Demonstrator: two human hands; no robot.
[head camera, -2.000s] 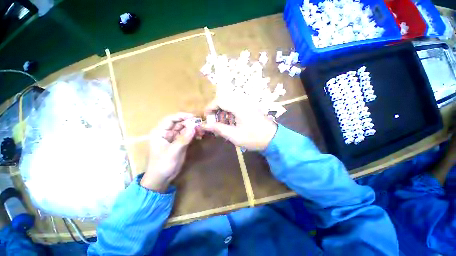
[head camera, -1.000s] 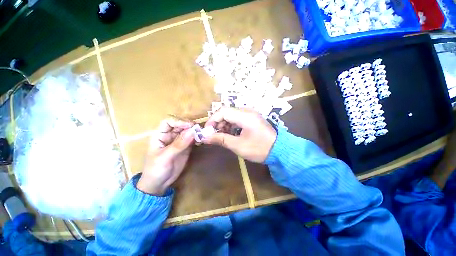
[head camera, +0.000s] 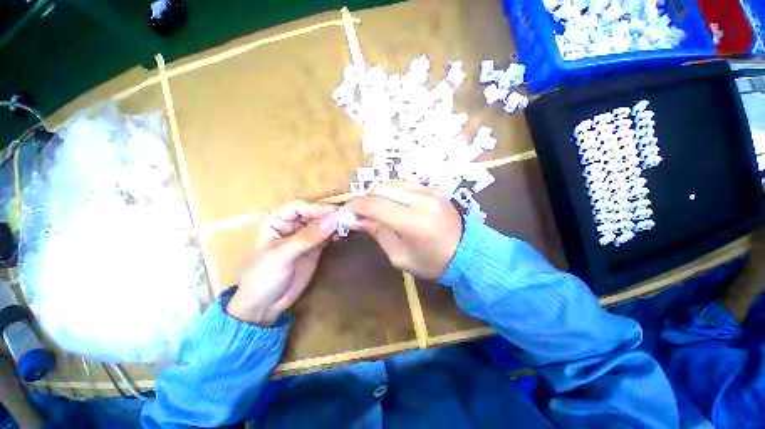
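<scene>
A small white plastic part (head camera: 345, 221) is held between the fingertips of both hands, above the brown bench. My left hand (head camera: 285, 255) pinches it from the left with thumb and fingers. My right hand (head camera: 411, 224) holds it from the right, fingers bent over it. Fingers hide much of the part; whether it is one piece or two cannot be told. A loose pile of white parts (head camera: 411, 117) lies just beyond my right hand.
A black tray (head camera: 713, 142) with white pieces in close rows is at right. Beyond it are a blue bin (head camera: 537, 50) heaped with white parts and a red bin (head camera: 728, 25). A shiny plastic bag (head camera: 109, 251) lies left. A grey cylinder with a blue end (head camera: 32, 352) is lower left.
Both hands stay together at the same place. The fingers have shifted around the white part, and my right fingers are more closed over it. The view has shifted slightly.
</scene>
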